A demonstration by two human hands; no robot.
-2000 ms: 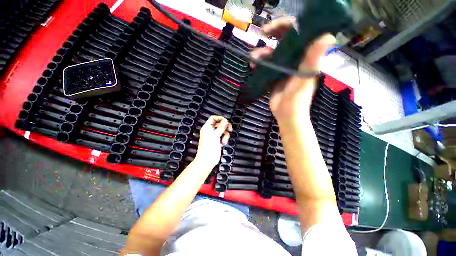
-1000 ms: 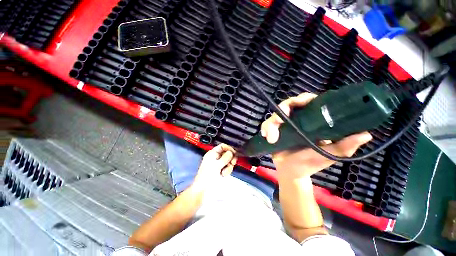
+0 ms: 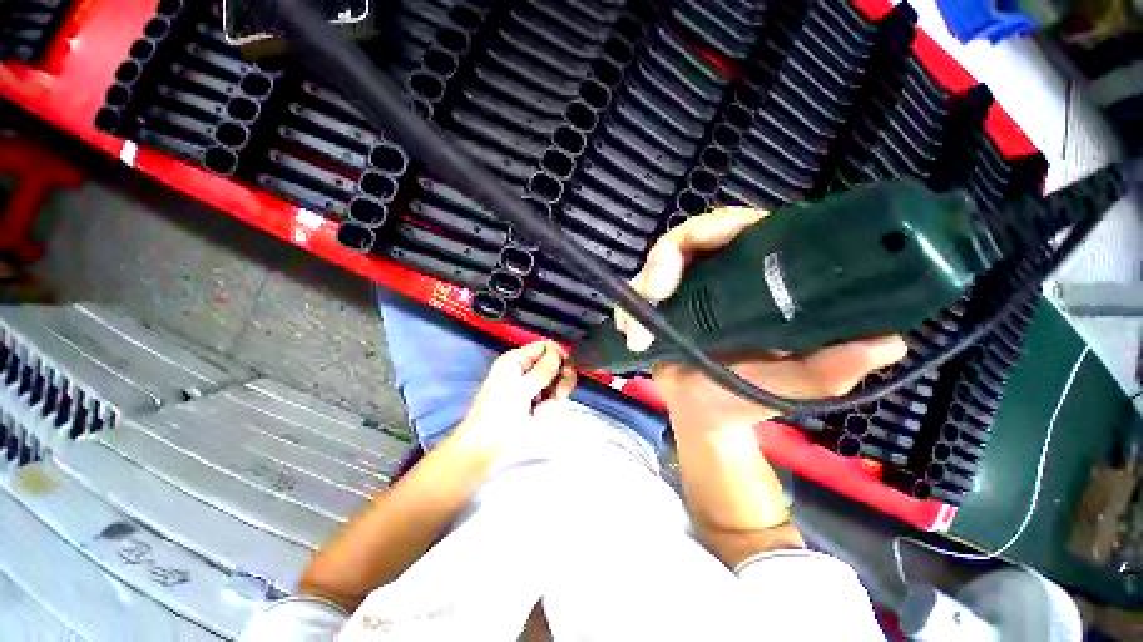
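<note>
My right hand (image 3: 752, 364) is closed around the dark green electric screwdriver (image 3: 827, 270), whose black nose points left. My left hand (image 3: 533, 376) has its fingertips together at the screwdriver's tip, by the front edge of the red board (image 3: 270, 207). Whether a screw is between those fingers cannot be told. Slim black handles (image 3: 489, 163) with oval ring ends lie side by side in rows on the board. The screw tray (image 3: 298, 15) sits on the rows at the top, partly cut off and crossed by the cord.
The thick black cord (image 3: 501, 201) loops across the view and under the screwdriver. Grey-white ribbed packing trays (image 3: 213, 489) lie low at the left. A blue bin (image 3: 984, 18) is at the top right. A green surface (image 3: 1065, 426) with a white cord is at the right.
The screwdriver, earlier raised and blurred, came down to the board's front edge, its tip at my left fingertips. Over the last second both hands have stayed together there while the view shifted.
</note>
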